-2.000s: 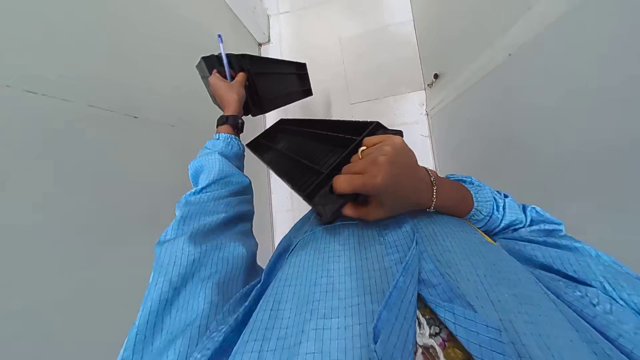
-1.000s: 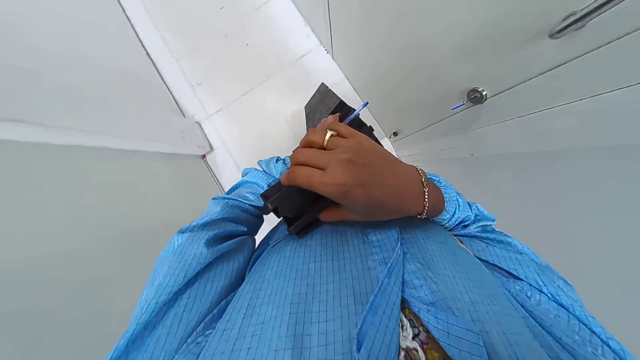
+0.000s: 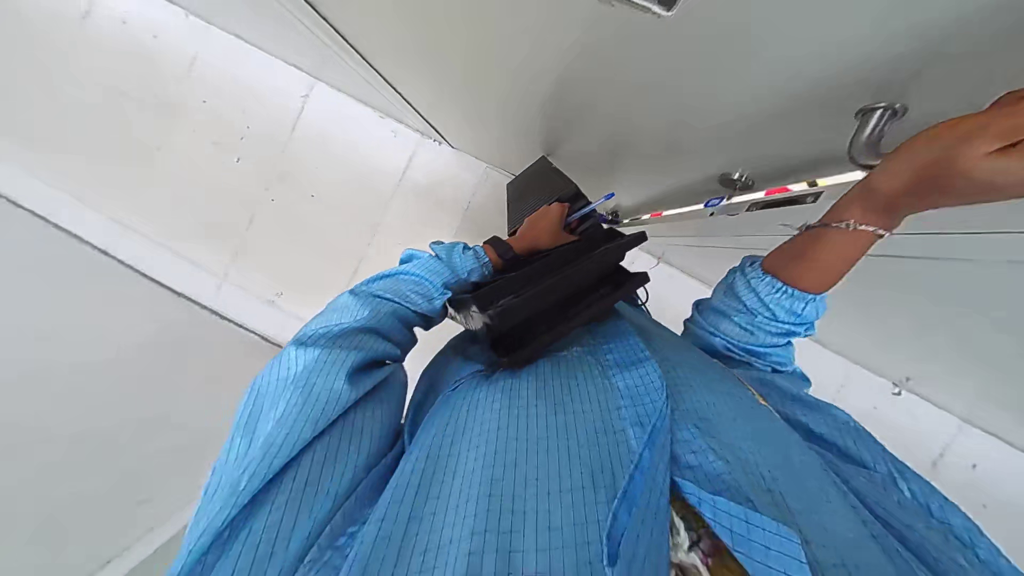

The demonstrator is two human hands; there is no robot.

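My left hand, with a dark watch on the wrist, grips black plastic trays held against the front of my blue gown. A blue pen sticks out from between its fingers. My right hand, a bracelet at its wrist, is raised at the right edge, holding no tray; its fingers are partly out of frame. It is beside the metal lever handle of a door, and whether it touches the door's edge I cannot tell.
A grey door stands ajar ahead, with a metal lock knob and a latch plate on its edge. Pale floor runs off to the left, bordered by a grey wall.
My right hand has left the black trays and moved out to the right, by the door. The trays remain in my left hand. A narrow gap at the door's edge now shows. The view has turned.
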